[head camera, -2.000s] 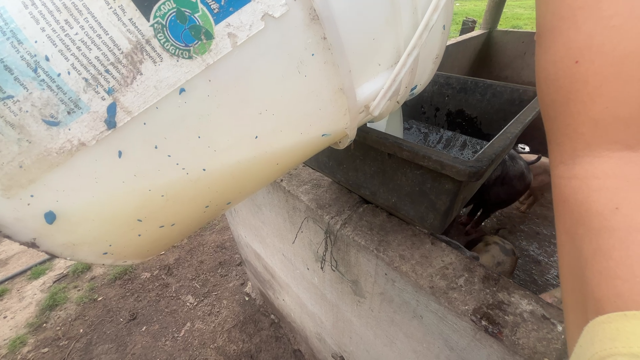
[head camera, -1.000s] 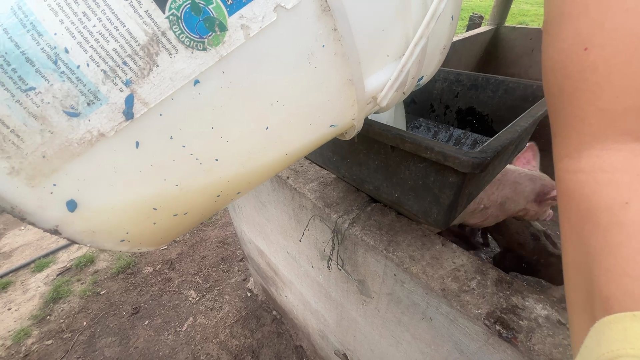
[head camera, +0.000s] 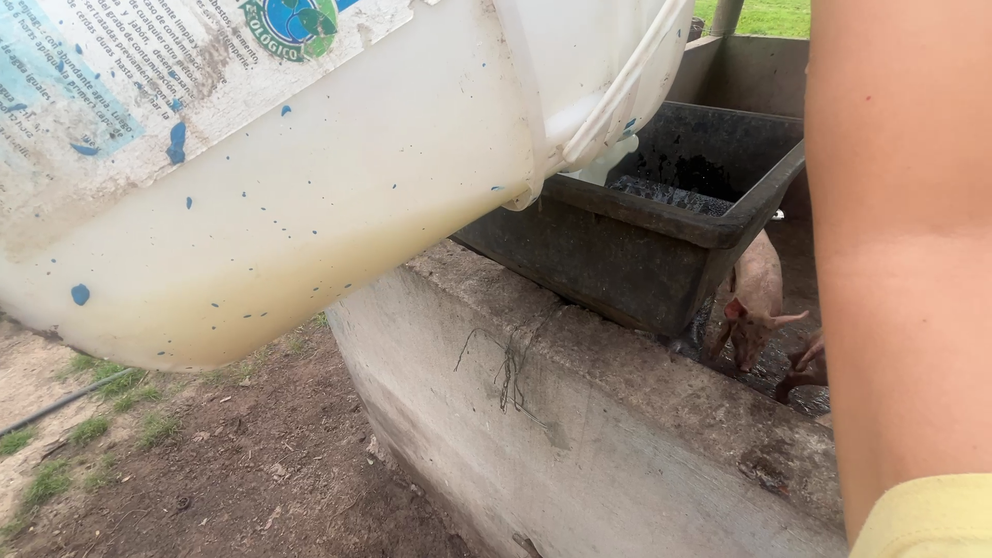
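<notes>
A white plastic bucket (head camera: 325, 178) with a worn printed label and blue paint specks lies tilted across the upper left, its mouth end toward a dark trough (head camera: 604, 248). Yellowish liquid shows through its lower wall. A pale stream or splash (head camera: 608, 161) is partly seen at the trough, behind the bucket's rim. Dark liquid with bubbles covers part of the trough's inside. A bare forearm with a yellow sleeve runs down the right edge; its hand is outside the frame. Neither my left hand nor my right hand shows, so their hold on the bucket is hidden.
The trough rests on a concrete wall (head camera: 620, 387) with a bit of wire (head camera: 508, 372) on its face. Beyond the wall, a pig (head camera: 756, 287) and part of another (head camera: 810, 364) stand on wet floor. A dark hose (head camera: 70, 399) lies on soil and grass at lower left.
The pigs beyond the wall have shifted, and one now stands head down beside the trough. The bucket stays tilted, with little plain change.
</notes>
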